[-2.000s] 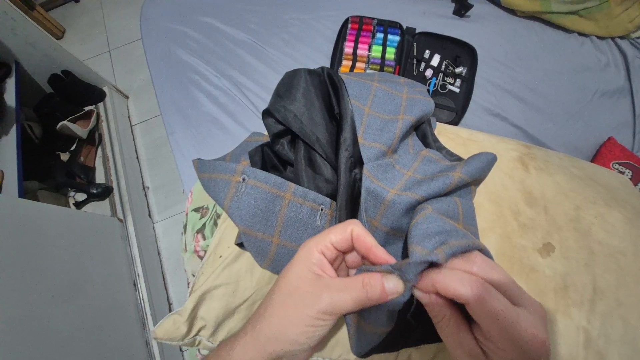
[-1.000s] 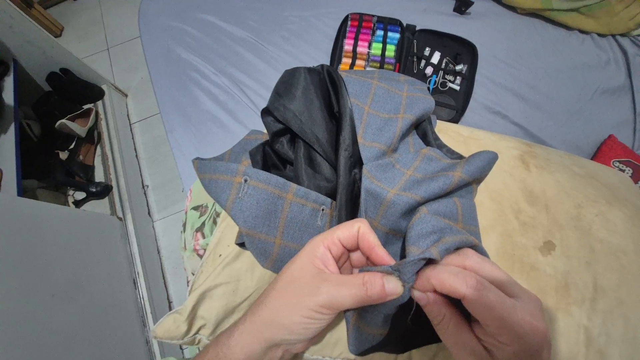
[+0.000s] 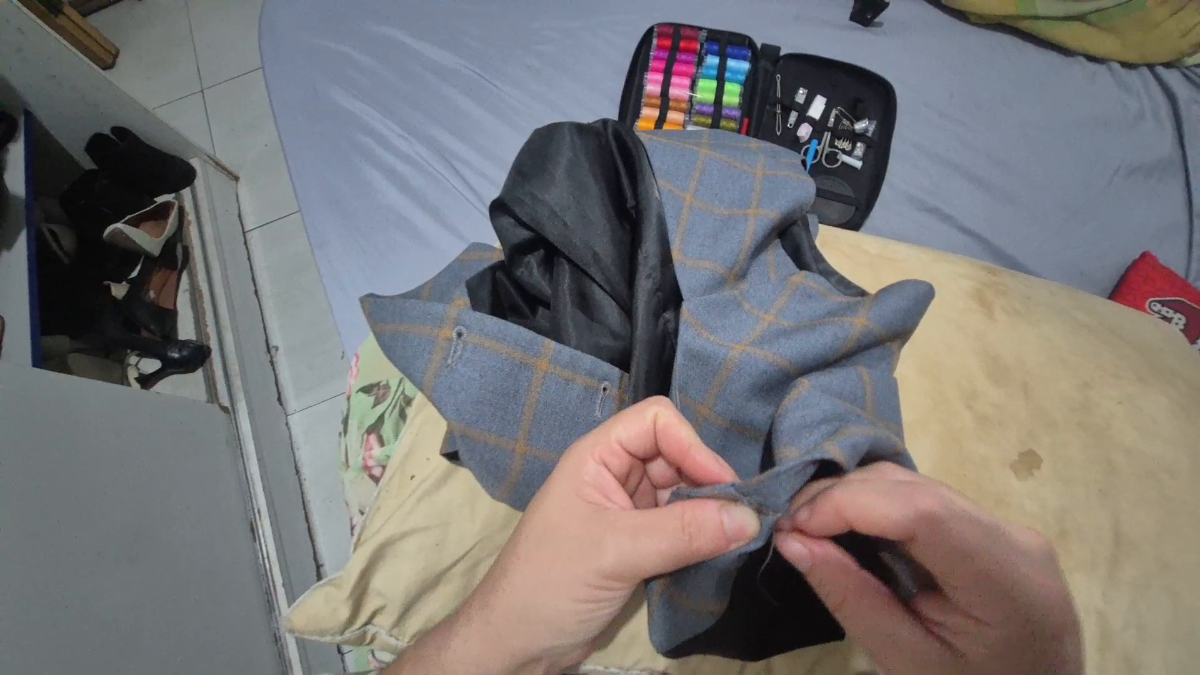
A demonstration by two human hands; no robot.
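A blue-grey checked vest (image 3: 731,234) with black lining (image 3: 581,225) lies bunched on a beige pillow. Two buttonholes show on its left flap. My left hand (image 3: 637,516) pinches a folded edge of the cloth between thumb and forefinger. Close beside it, my right hand (image 3: 900,553) has its thumb and forefinger together at the same fold; whether a needle is between them cannot be seen. A short dark thread (image 3: 767,562) hangs from the cloth between both hands.
An open sewing kit (image 3: 886,141) with coloured thread spools and small scissors lies on the grey-blue bedsheet (image 3: 422,112) behind the vest. The beige pillow (image 3: 1059,403) is under the vest. A red item (image 3: 1158,291) is at the right edge. Shoes (image 3: 141,234) fill a cabinet at left.
The fingertips of my right hand have shifted slightly at the fold. My left hand keeps its pinch on the cloth.
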